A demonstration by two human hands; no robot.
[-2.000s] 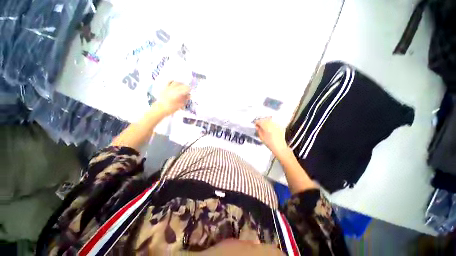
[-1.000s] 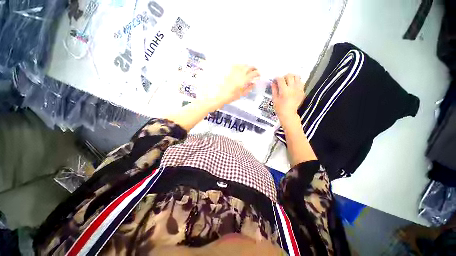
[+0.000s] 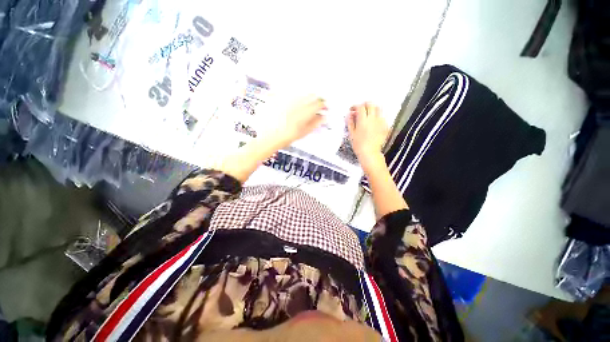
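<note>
A white printed garment bag (image 3: 294, 169) lies flat in front of me, with dark SHUTIAO lettering near the table's front edge and QR squares. My left hand (image 3: 305, 119) rests over the bag's middle, fingertips together and pointing right. My right hand (image 3: 366, 131) is close to its right, fingers bent down at the bag. The overexposed white hides whether either hand pinches the bag. More white printed bags (image 3: 199, 72) lie at the left. A folded black garment with white stripes (image 3: 461, 153) lies right of my right hand.
Bagged dark garments (image 3: 40, 60) are piled at the far left. Keys (image 3: 100, 61) and a thin cord lie beside them. A dark strap (image 3: 540, 30) and dark garments (image 3: 588, 167) are at the right. A blue crate (image 3: 463, 282) is below the table edge.
Two seconds ago my hands were wide apart on the bag. My left hand has moved right, close to my right hand. Since one second ago they have shifted only slightly.
</note>
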